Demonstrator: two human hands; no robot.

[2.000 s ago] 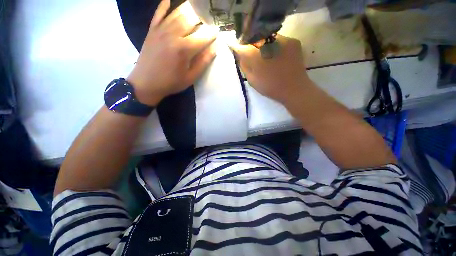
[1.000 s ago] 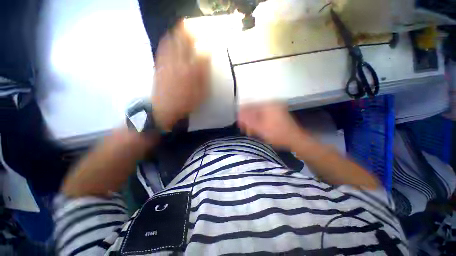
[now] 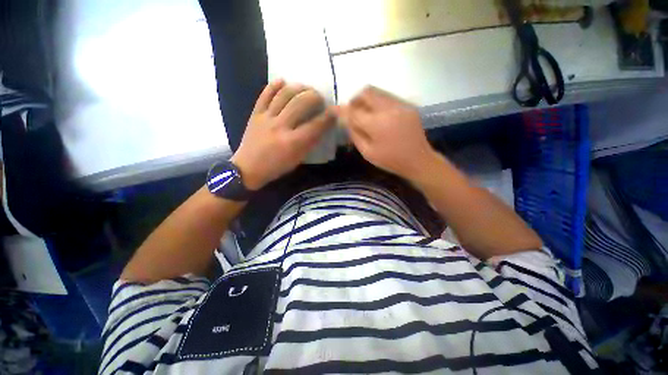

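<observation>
A white fabric panel (image 3: 297,51) lies on the white table and reaches its front edge, with a dark line along its right side. A black fabric piece (image 3: 238,58) lies along its left. My left hand (image 3: 287,132) holds the white panel near its lower end, at the table's front edge. My right hand (image 3: 384,128), slightly blurred, has its fingertips pinched at the panel's right edge, close to my left fingertips. What lies between the fingertips is too small to tell.
Black-handled scissors (image 3: 538,69) lie on the table (image 3: 439,77) to the right. A blue plastic crate (image 3: 557,183) stands below the front edge at right. A dark slot crosses the table. The sewing machine head is out of view.
Both hands have come from the lit needle area to the table's front edge. My right hand has risen from its lower position and met my left. The view has shifted nearer the body.
</observation>
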